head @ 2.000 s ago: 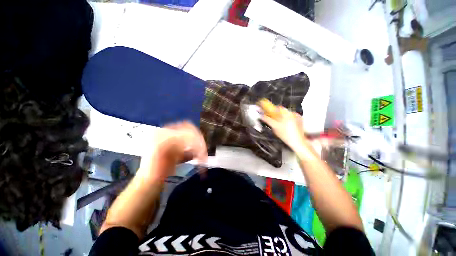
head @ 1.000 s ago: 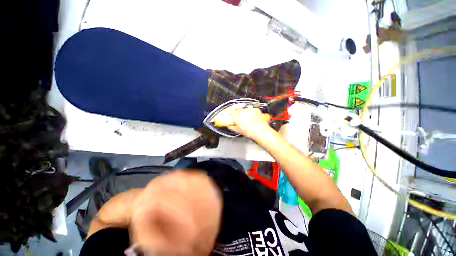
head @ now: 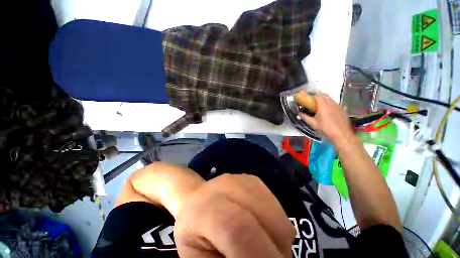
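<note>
A brown-black plaid garment (head: 237,65) lies over the right part of the navy padded board (head: 108,63). A narrow dark strap (head: 177,125) hangs from its lower left edge. My right hand (head: 323,118) is shut on the handle of the steam iron (head: 297,115), which is tilted at the garment's lower right corner, by the table's front edge. My left hand (head: 234,221) is raised close to the camera at bottom centre; it is large and partly cut off, and its fingers are not clearly seen.
A pile of rumpled plaid garments (head: 40,146) is at left, with black garments (head: 25,45) behind it. A metal iron rest (head: 360,93) is at the white table's right edge. Black and yellow lines hang at right. A green bag (head: 373,156) and a red object (head: 296,149) are below the table.
The iron in my right hand has moved right, from the board's middle to the garment's right corner. More of the garment shows, spread out. My left hand stays near the camera.
</note>
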